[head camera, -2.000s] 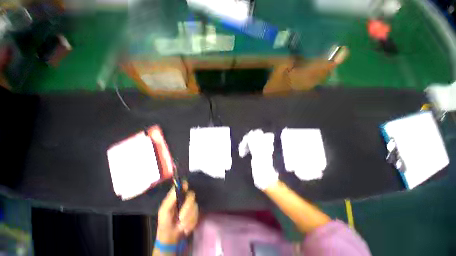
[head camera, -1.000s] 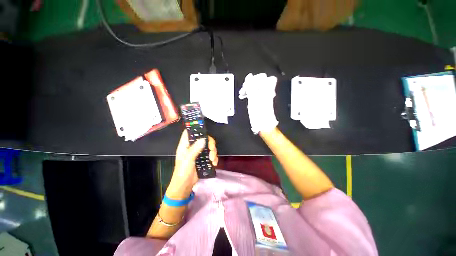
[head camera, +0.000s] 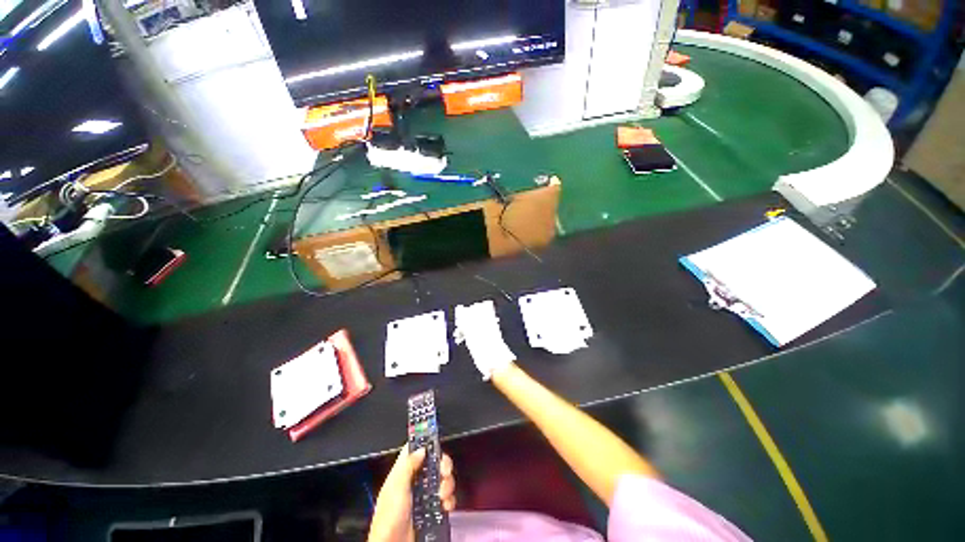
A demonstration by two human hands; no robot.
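My left hand [head camera: 414, 493] is bare and holds a long black remote control [head camera: 424, 450] at the bench's front edge. My right hand [head camera: 484, 339], in a white glove, rests on the black bench between two white square units; whether anything is under it is hidden. One unit [head camera: 416, 343] lies just left of the glove, another unit [head camera: 554, 319] just right of it. A third unit [head camera: 306, 385] lies tilted on a red-orange pad [head camera: 352, 387] at the left.
A clipboard with white paper [head camera: 781, 277] lies on the bench at the right. Behind stand a green table with a power strip [head camera: 405, 160], a blue pen [head camera: 450, 179], orange-and-white cartons [head camera: 481, 94] and a large screen [head camera: 413, 42]. A black-and-orange item [head camera: 649, 158] lies on the green conveyor.
The view has tilted up, bringing the screens and conveyor into sight. The remote in my left hand now points straight forward. The gloved hand remains between the same two units.
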